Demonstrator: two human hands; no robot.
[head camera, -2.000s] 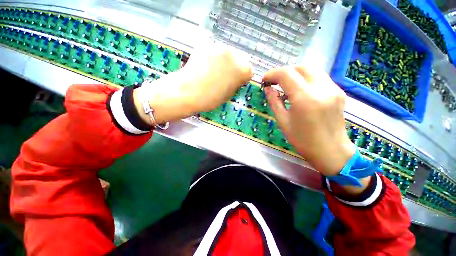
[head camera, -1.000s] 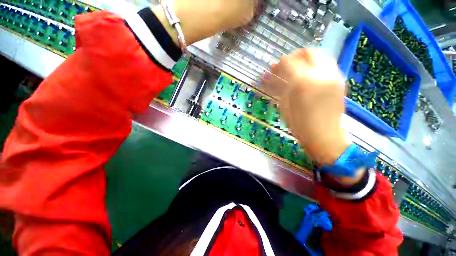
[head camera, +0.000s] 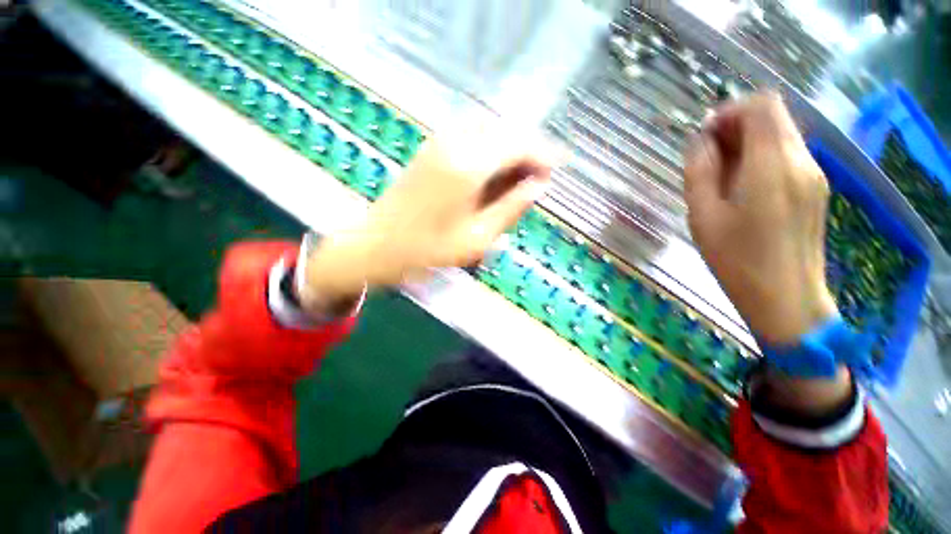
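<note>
Green circuit board panels (head camera: 584, 302) with rows of small blue and silver parts run diagonally in the metal track. My left hand (head camera: 433, 214) is over the panels at the centre, palm down with bent fingers, and hides part of them. My right hand (head camera: 756, 209) is raised at the right, in front of the blue bin, with its fingers curled in. Both hands are blurred, and I cannot tell whether either holds a small part. A clear ridged component tray (head camera: 615, 125) lies between and behind the hands, with silver parts (head camera: 667, 63) at its far side.
A blue bin (head camera: 909, 302) of dark and yellow-green capacitors is at the right, partly behind my right hand. A second blue bin (head camera: 871, 115) is farther back. Another clear tray (head camera: 469, 42) lies at the top. A cardboard box (head camera: 115, 334) is on the green floor at lower left.
The view has shifted. My left hand has come back from the top edge to over the panels. My right hand has moved away from the boards to the right. The gap between panels no longer shows.
</note>
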